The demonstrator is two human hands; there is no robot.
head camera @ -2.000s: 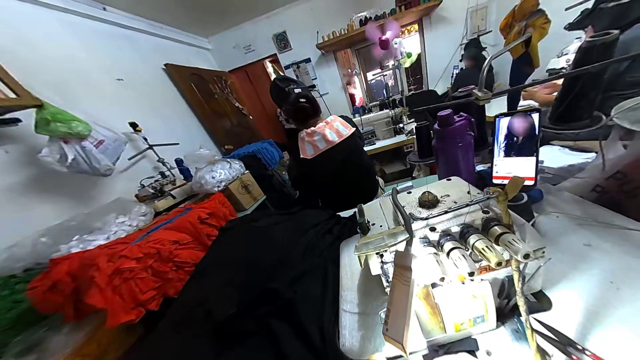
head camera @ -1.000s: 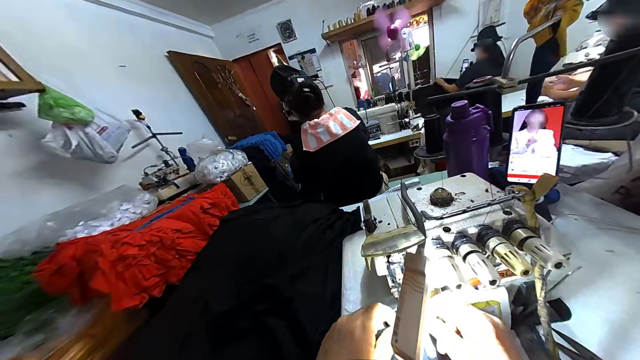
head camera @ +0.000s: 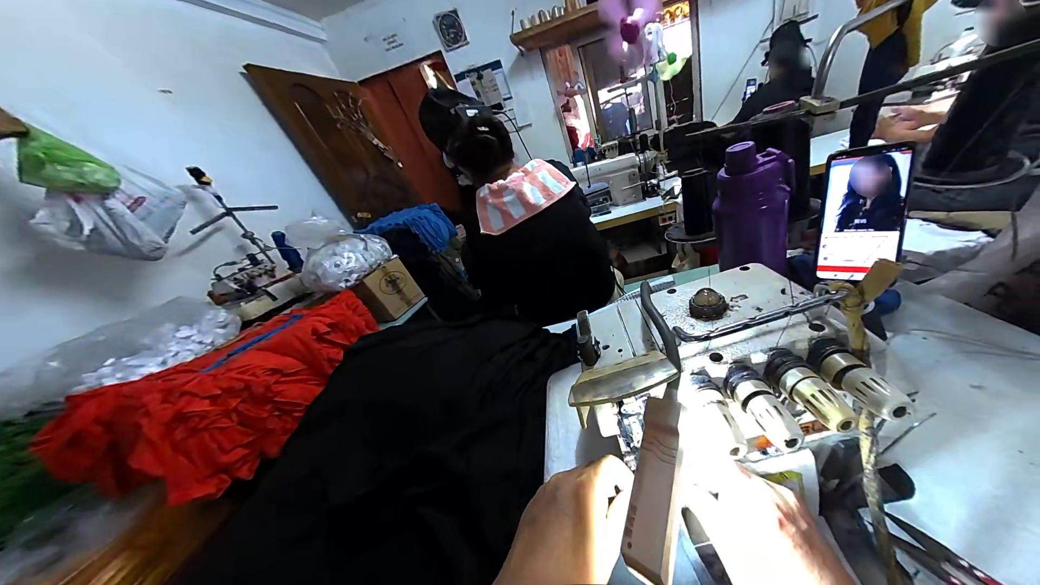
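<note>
An overlock sewing machine point(head camera: 731, 325) with several tension knobs point(head camera: 800, 390) stands in front of me. Low in the view, my left hand point(head camera: 573, 520) is curled at the machine's front, left of an upright tan lever-like piece point(head camera: 654, 487). My right hand point(head camera: 764, 520) lies on the other side of that piece, brightly lit by the machine's lamp. Both sets of fingertips are largely hidden, and I cannot tell what they hold. Black fabric point(head camera: 406, 422) spreads from the machine's left side toward the lower left.
Gathered red fabric point(head camera: 236, 390) lies at left beside a cardboard box point(head camera: 390, 288). A purple bottle point(head camera: 752, 211) and a propped phone point(head camera: 865, 211) stand behind the machine. A person in black point(head camera: 536, 260) sits ahead. Scissors point(head camera: 942, 552) lie at lower right.
Both hands, out of view two seconds ago, have come up to the front of the machine. The picture on the phone has changed.
</note>
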